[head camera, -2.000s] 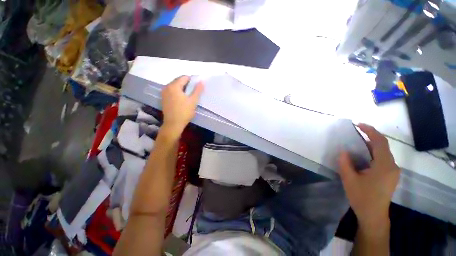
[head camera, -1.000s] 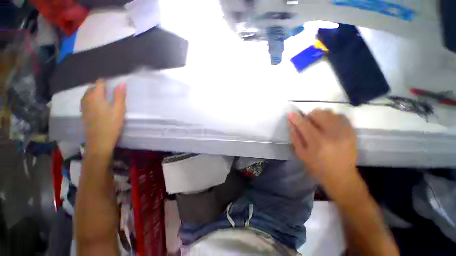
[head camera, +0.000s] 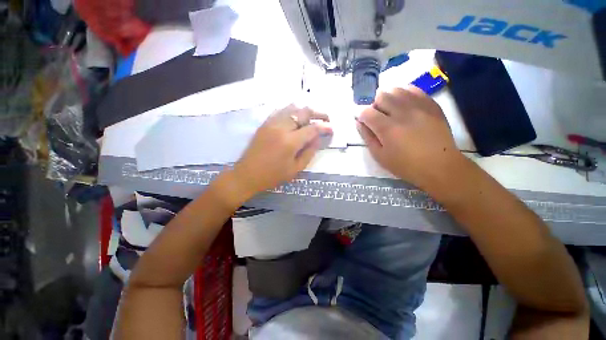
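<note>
A pale shaped panel (head camera: 193, 138) lies flat on the white table, its left end free and its right end running under my left hand. My left hand (head camera: 286, 143) rests on it, fingertips pressed down left of the needle area. My right hand (head camera: 402, 129) is on the table just right and below the presser area, fingers bent; what lies under its fingertips is hidden. The white sewing machine head (head camera: 425, 30) stands above my fingertips. Glare hides the panel's right end and the needle.
A dark panel (head camera: 179, 83) lies at the back left with a small pale piece (head camera: 212, 30) on it. A smartphone (head camera: 488, 103), a blue-yellow item (head camera: 430, 81) and metal tools (head camera: 558, 157) lie right. The ruler (head camera: 332, 192) lines the front edge. A red crate (head camera: 214, 292) and cut pieces (head camera: 276, 234) are below.
The pale panel has shifted onto the machine bed, below the needle area. My left hand has moved right along it, closer to my right hand, which moved up toward the machine. The view has turned.
</note>
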